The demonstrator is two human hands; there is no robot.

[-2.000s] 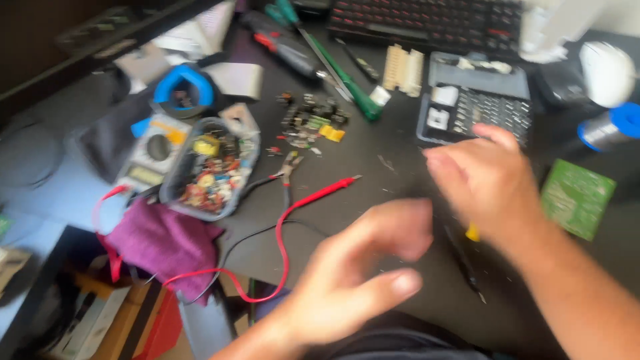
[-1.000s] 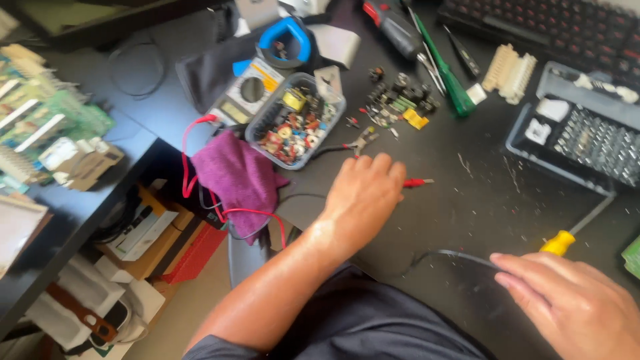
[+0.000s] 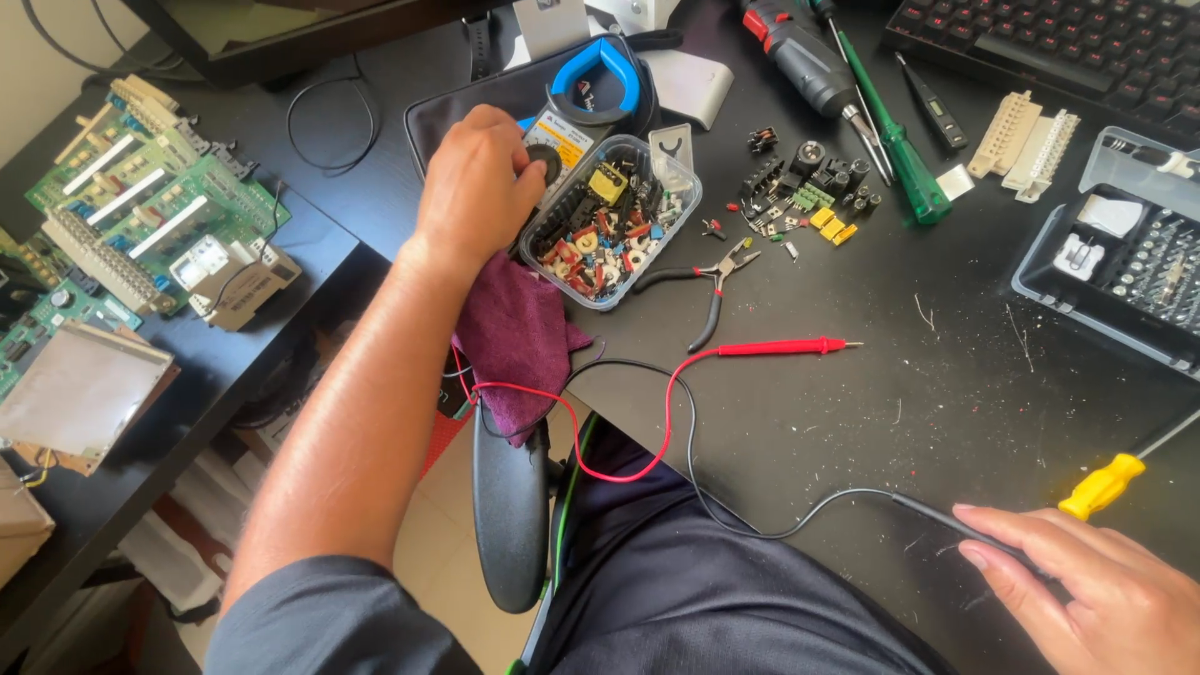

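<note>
My left hand (image 3: 483, 178) is on the clamp multimeter (image 3: 561, 141), its thumb and fingers at the rotary dial; the hand covers much of the meter's body. The meter has a blue clamp jaw. My right hand (image 3: 1097, 581), at the lower right, holds the black test probe (image 3: 956, 520) between thumb and fingers. A red test probe (image 3: 778, 348) lies on the desk, tip to the right. Both leads run past a purple cloth (image 3: 511, 337). A clear plastic box (image 3: 609, 225) of electronic parts sits beside the meter, and pliers (image 3: 717, 281) with dark handles lie open near it.
A yellow-handled screwdriver (image 3: 1102, 486) lies beside my right hand. Loose components (image 3: 811, 187), a green screwdriver (image 3: 900, 150), a power screwdriver (image 3: 802, 61), a bit case (image 3: 1050, 272) and a keyboard (image 3: 1059, 52) are farther back. Circuit boards (image 3: 159, 197) lie at the left, and a chair armrest (image 3: 511, 525) is below the cloth.
My left hand has moved from beside the red probe to the multimeter's dial. The red probe now lies uncovered. My right hand still holds the black probe, as one second ago.
</note>
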